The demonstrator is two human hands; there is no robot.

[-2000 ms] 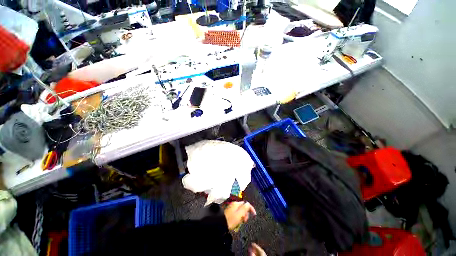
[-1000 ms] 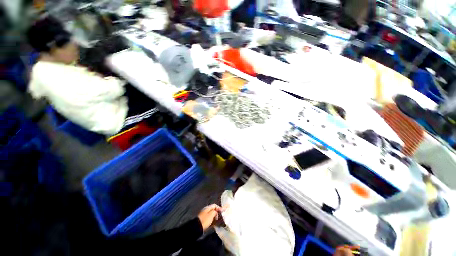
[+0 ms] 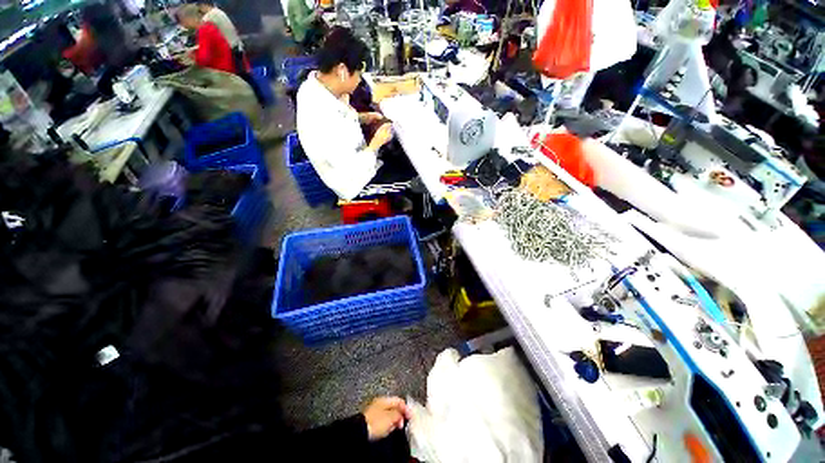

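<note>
My left hand, bare with a dark sleeve, is at the bottom centre. Its fingers are closed at the left edge of the white cloth on the covered stool and seem to pinch it. The stool stands against the front edge of the white machine table; its lower part is cut off by the picture's edge. My right hand is not in view.
A blue crate with dark pieces stands on the speckled floor. A large dark cloth heap fills the left. The table holds a cord pile, smartphone and sewing machine. A seated person works beyond.
The view has swung left, bringing the dark heap and seated person further into view. My left hand stays at the white cloth's edge. My right hand has left the picture.
</note>
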